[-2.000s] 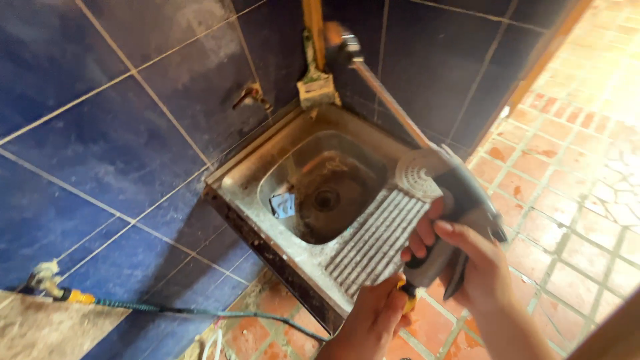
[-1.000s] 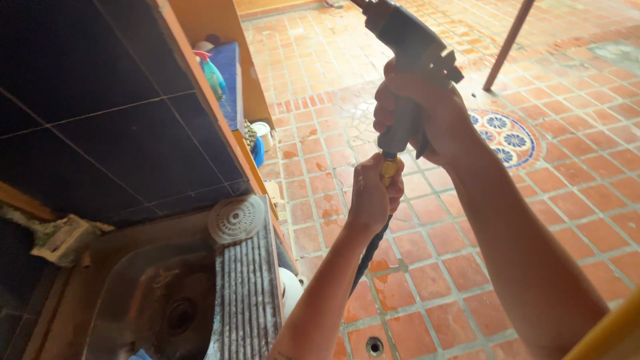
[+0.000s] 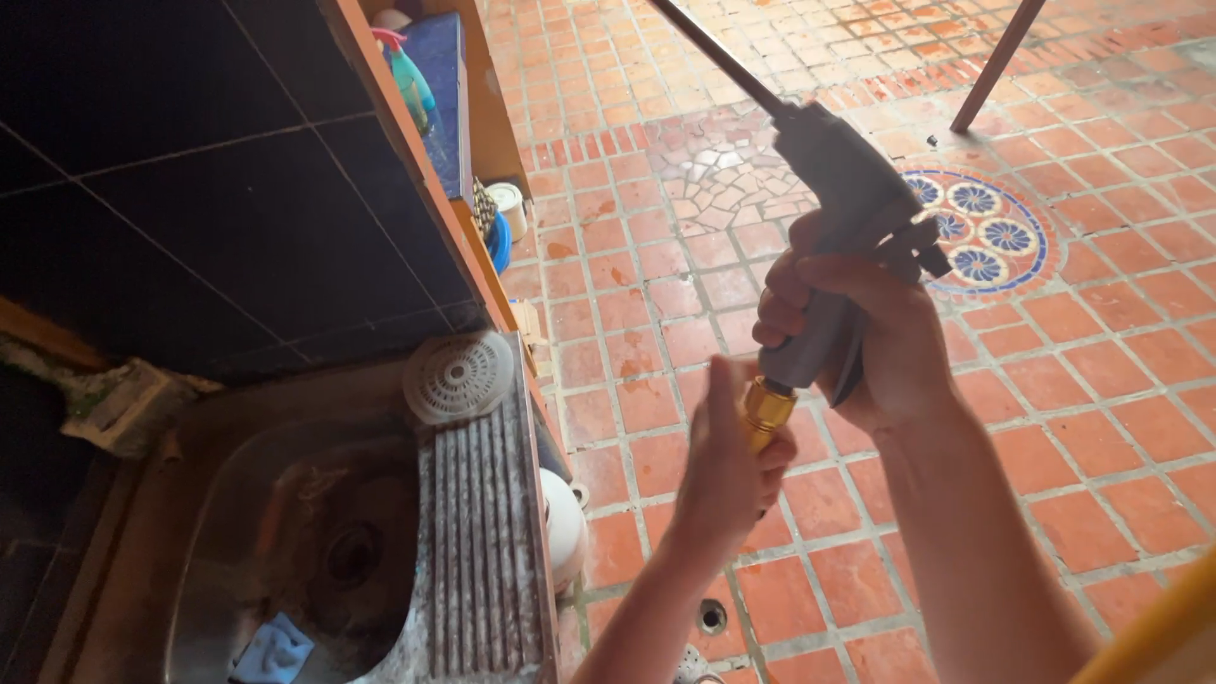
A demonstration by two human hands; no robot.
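Observation:
My right hand is wrapped around the grip of a dark grey spray gun, whose long thin lance points up and to the left. Just below, the fingers of my left hand close on a yellow metallic hose connector at the base of the grip. The hose beneath it is mostly hidden by my left hand. At lower left is a stainless steel sink with a ribbed drainboard, a round perforated strainer on its corner and a light blue cloth in the basin.
A dark tiled wall rises behind the sink. Beyond its edge, a blue tiled shelf holds a spray bottle. A blue container and white tub stand near it. A post meets the terracotta floor, which has a drain hole.
The view has swung right from the sink toward the floor since two seconds ago. Both hands keep hold of the spray gun and its connector.

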